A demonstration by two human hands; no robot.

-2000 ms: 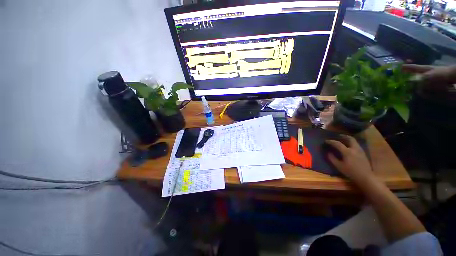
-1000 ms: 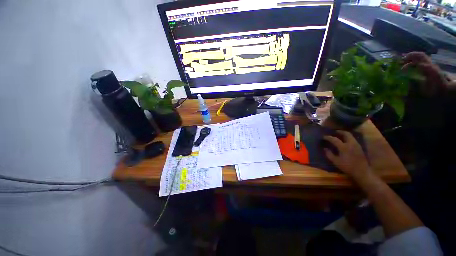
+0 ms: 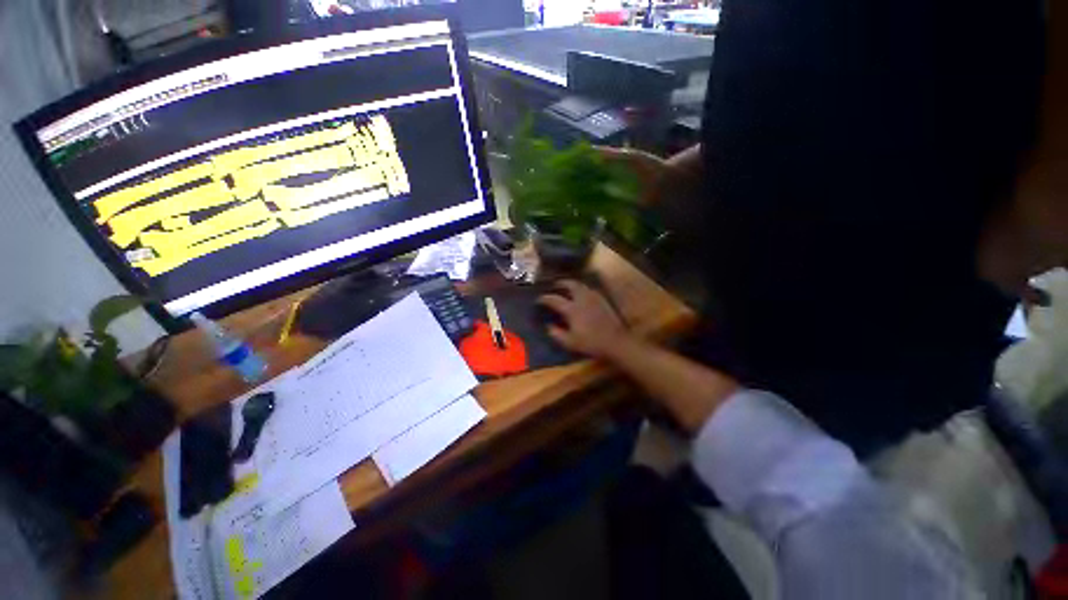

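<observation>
My right hand (image 3: pixel 582 319) lies palm down on the dark mouse pad (image 3: pixel 533 340), fingers curved over a dark computer mouse that is mostly hidden under it. The monitor (image 3: pixel 269 176) shows yellow pieces packed in a long strip on black. A slim pale yellow stick (image 3: pixel 495 322) lies on the pad's orange-red patch. My left hand is not in view.
Printed sheets (image 3: pixel 351 375), a phone (image 3: pixel 206 463), a small black gadget (image 3: pixel 253 422), a calculator (image 3: pixel 445 307) and a small bottle (image 3: pixel 234 352) are on the desk. A leafy plant (image 3: pixel 574 188) stands behind my hand. A person in black (image 3: pixel 855 199) stands close at right.
The view has swung right, so the desk and monitor sit further left and tilted. The person in black now fills much of the right side. My right hand stays on the mouse pad.
</observation>
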